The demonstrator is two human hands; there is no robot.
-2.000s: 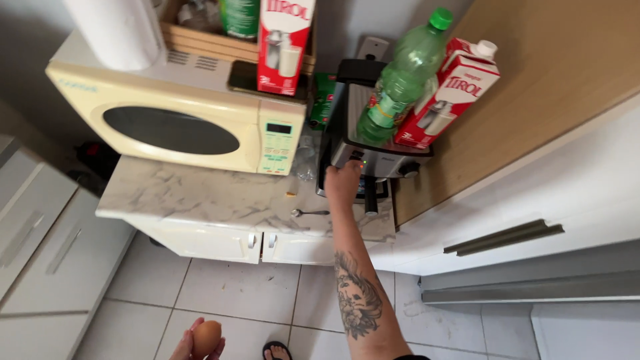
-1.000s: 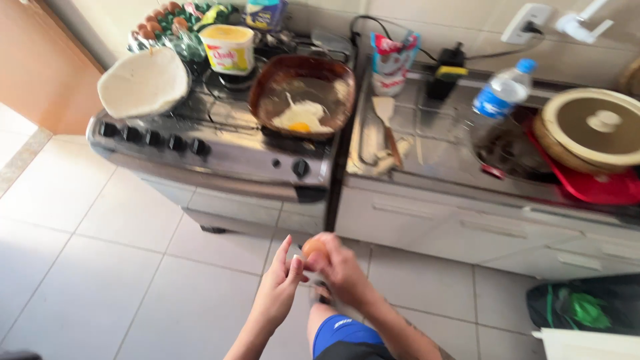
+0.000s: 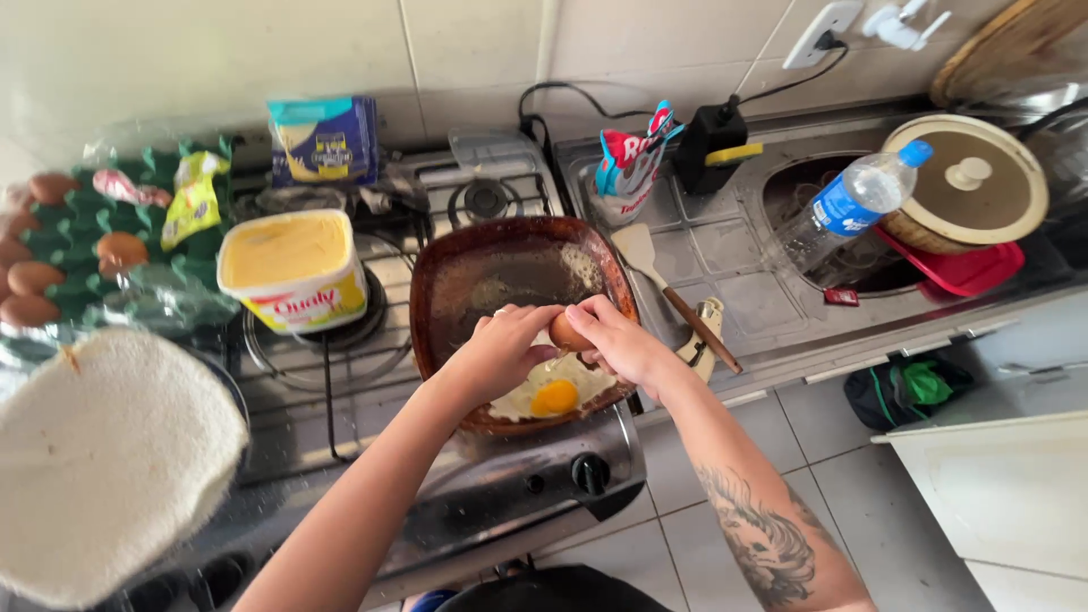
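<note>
Both hands meet above a square brown frying pan [image 3: 484,255] on the stove. Between them is a brown egg [image 3: 570,332], with a strand of clear egg white hanging below it. My left hand [image 3: 508,353] has its fingers against the egg's left side, and my right hand [image 3: 619,344] grips it from the right. An egg with a whole orange yolk [image 3: 555,397] lies in the front part of the pan, its white spread around it. The hands hide part of that white.
Left of the pan stand an open margarine tub [image 3: 293,255], a green egg tray [image 3: 153,221] and a large white flatbread [image 3: 110,459]. A spatula [image 3: 671,289] lies on the steel counter at right. Beyond are a plastic bottle [image 3: 850,208] and a lidded pot [image 3: 969,183] at the sink.
The view has swung from the microwave counter to the stove and come closer. My hands have moved from in front of the stove to over the pan, with the egg between them.
</note>
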